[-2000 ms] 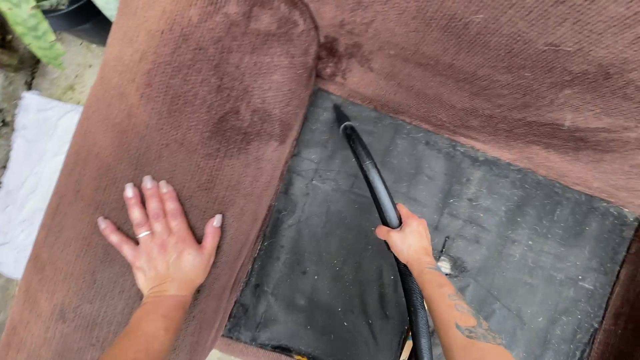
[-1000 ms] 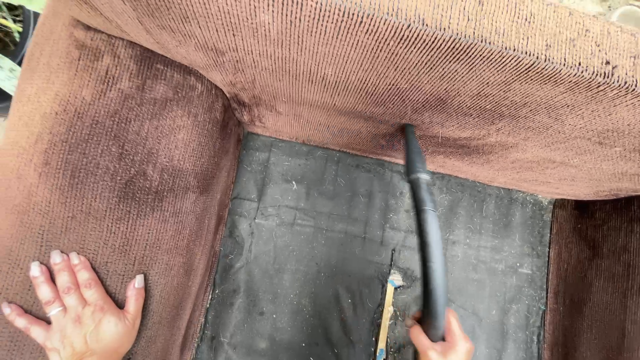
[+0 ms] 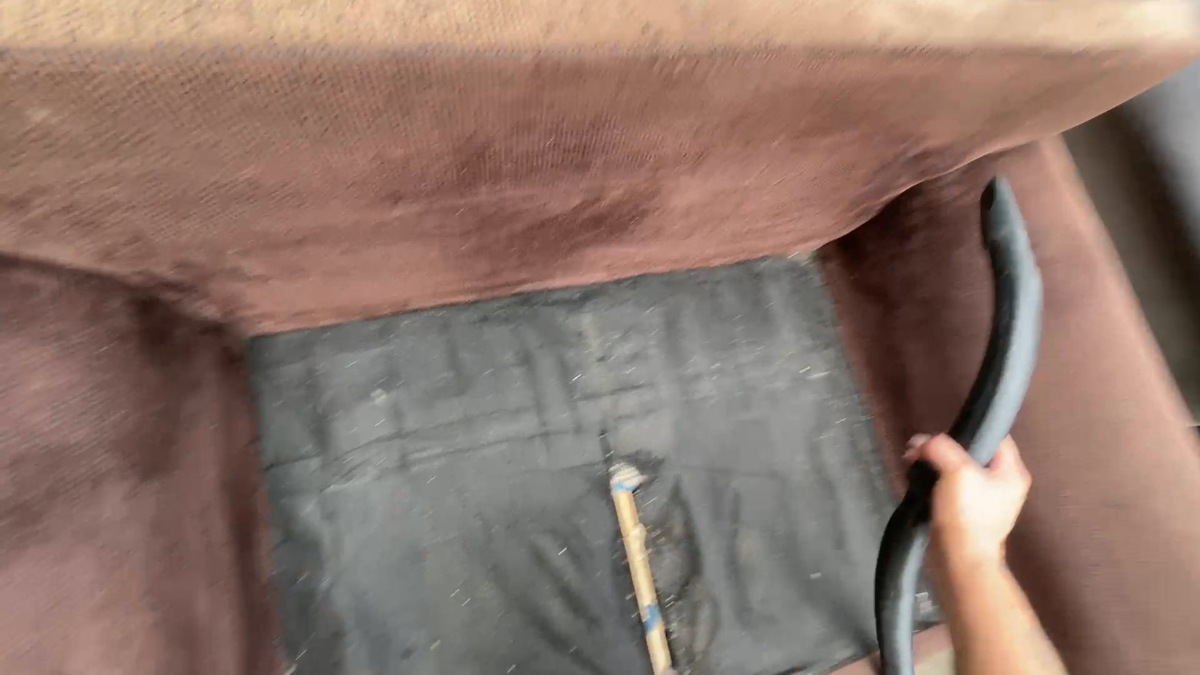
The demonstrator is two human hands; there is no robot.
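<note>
My right hand (image 3: 975, 497) is closed around a black vacuum hose wand (image 3: 1012, 337) at the right. The wand's tip points up near the inner side of the right sofa arm (image 3: 1087, 403); whether it touches the fabric, I cannot tell. Left of the hand, the dark fabric seat base (image 3: 450, 525) is scattered with pale crumbs and lint. A wooden stick with blue marks (image 3: 637, 562) shows along a torn part of the base. My left hand is out of view.
Brown ribbed upholstery surrounds the base: the backrest (image 3: 525, 178) across the top and the left arm (image 3: 122, 469) at the left. A blurred grey surface lies beyond the right arm.
The vacuum wand in my right hand has moved from the backrest's lower edge to the right arm. My left hand, earlier flat on the left arm, has left the view. The view has swung right.
</note>
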